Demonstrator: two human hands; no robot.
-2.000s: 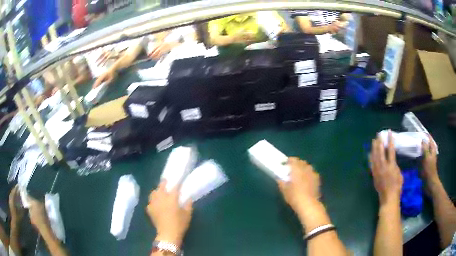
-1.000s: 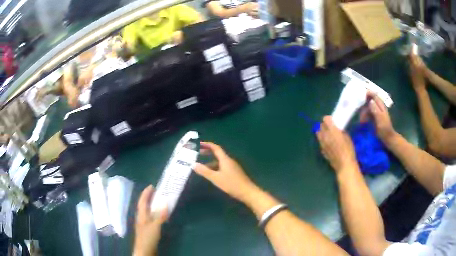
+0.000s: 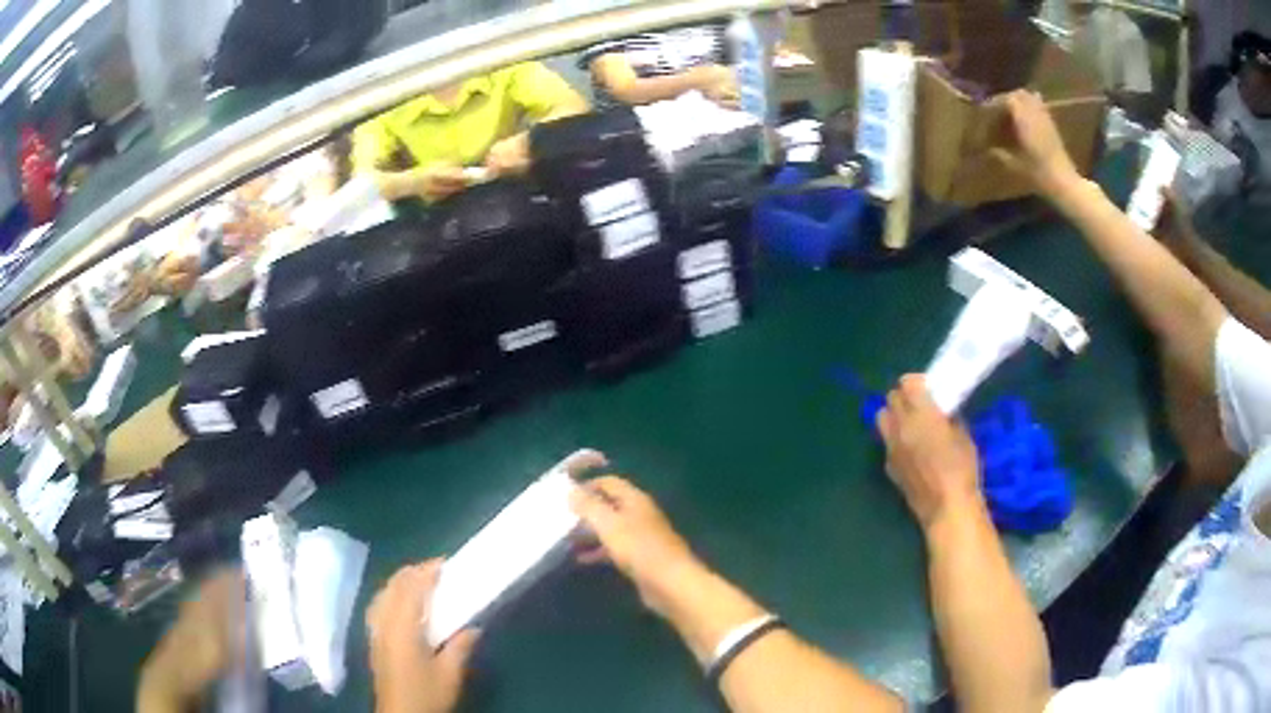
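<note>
A slim white retail box (image 3: 505, 554) is held tilted between my two hands, low in the middle of the view. My left hand (image 3: 418, 634) grips its lower left end. My right hand (image 3: 627, 529) has its fingers at the upper right end, where the end flap is; the fingers partly hide it. To the left, a white box (image 3: 275, 592) and a white wrapped device (image 3: 328, 599) lie side by side on the green table.
Black boxes (image 3: 418, 300) form a wall behind the work. At right, a neighbour's hand (image 3: 931, 453) holds a wrapped device by a white box and a blue cloth (image 3: 1025, 467). A blue bin (image 3: 809, 220) stands beyond. A blurred hand (image 3: 202, 655) is at lower left.
The held box has tilted lower, and my right hand has closed in on its end. At right, the neighbour's other arm has reached to the brown carton. A blurred hand has appeared at lower left.
</note>
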